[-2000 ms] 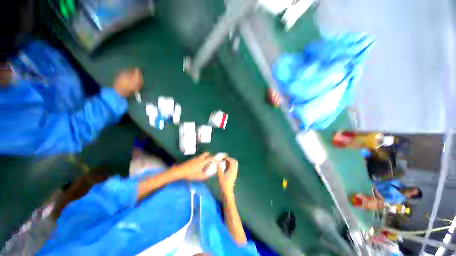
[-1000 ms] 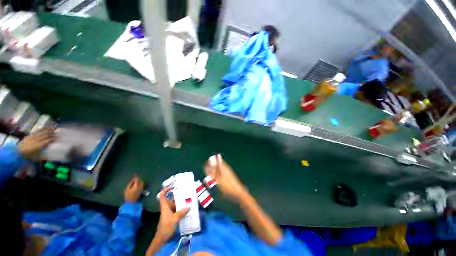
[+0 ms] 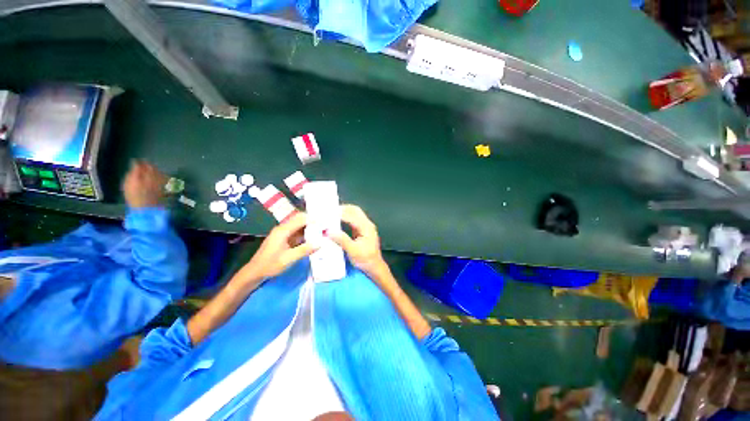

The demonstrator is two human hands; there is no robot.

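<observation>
My left hand (image 3: pixel 281 248) and my right hand (image 3: pixel 359 238) both hold a long white carton (image 3: pixel 323 205) upright in front of my chest, thumbs on its near face. A small red mark shows between the thumbs. Just beyond it on the green bench, small cartons with red bands (image 3: pixel 275 200) lie close to my left hand. Another small carton with a red band (image 3: pixel 306 148) stands apart, farther away. Loose white and blue discs (image 3: pixel 233 196) lie in a pile to the left of the cartons. Whether the long carton is open cannot be told.
A digital scale (image 3: pixel 57 140) with green digits is at the far left. A neighbour's hand (image 3: pixel 144 185) is beside a green scrap (image 3: pixel 174 186). A metal upright (image 3: pixel 177 66) meets the bench. A yellow scrap (image 3: pixel 483 150) and black crumpled lump (image 3: pixel 558 215) lie right. A metal rail (image 3: pixel 576 94) runs behind.
My right hand has come back from the bench to the long carton, and both hands now hold it. One small banded carton now stands apart on the bench. The view has tilted down.
</observation>
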